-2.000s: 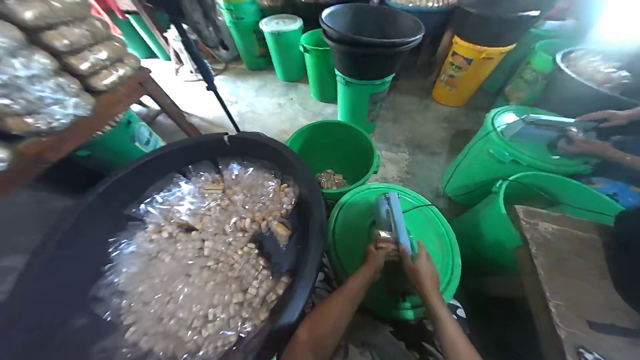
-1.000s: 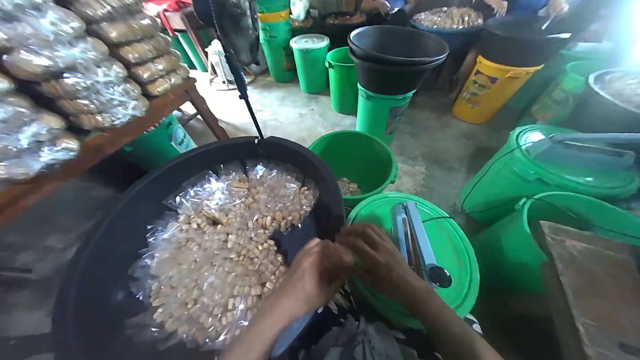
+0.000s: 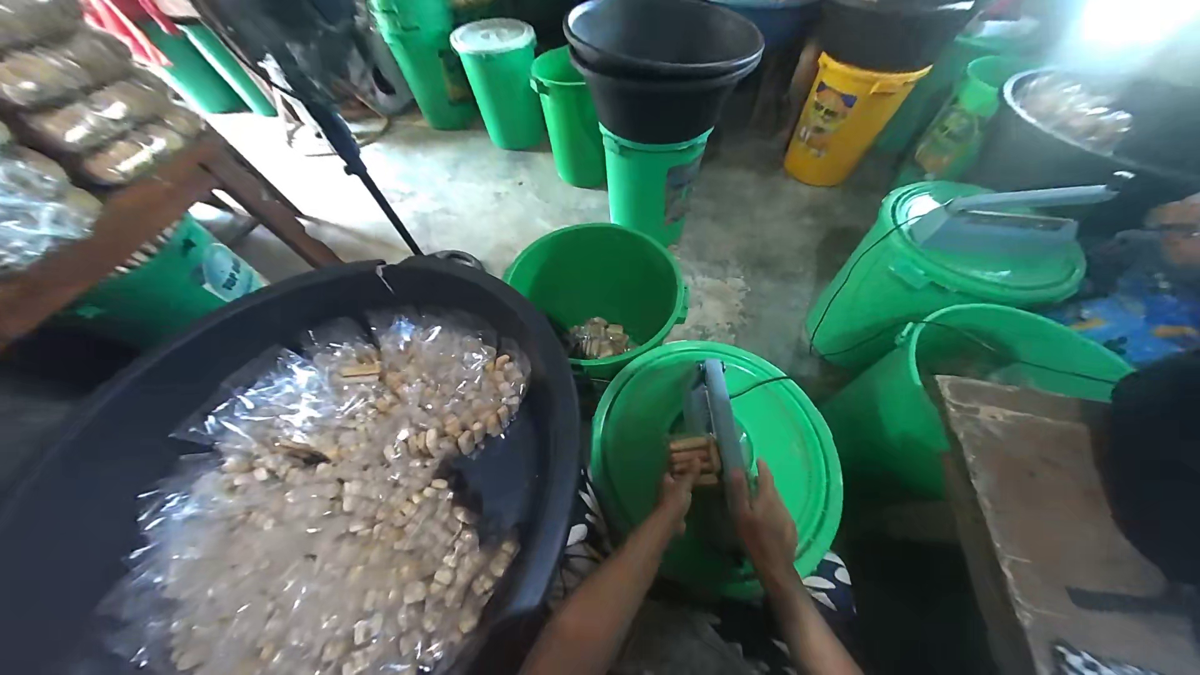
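My left hand (image 3: 682, 492) holds a small clear bag of brown stick-shaped snacks (image 3: 695, 459) against the left side of a grey impulse sealer (image 3: 720, 412). The sealer stands on the round green lid (image 3: 797, 450) of a bucket in front of me. My right hand (image 3: 764, 516) rests on the near end of the sealer's arm, which is down over the bag's edge. To the left, a wide black tub (image 3: 553, 422) holds a heap of filled clear plastic bags (image 3: 347, 506).
An open green bucket (image 3: 670, 281) behind the lid has some filled bags inside. Black basins (image 3: 664, 56) sit on another green bucket. At right are a second sealer (image 3: 1003, 225) on a lidded bucket and a cardboard-topped surface (image 3: 1031, 506). A black pole (image 3: 384, 202) rises behind the tub.
One second ago both hands were together at the tub's right edge, away from the sealer. They have moved right onto the sealer, with a filled bag now in the left hand.
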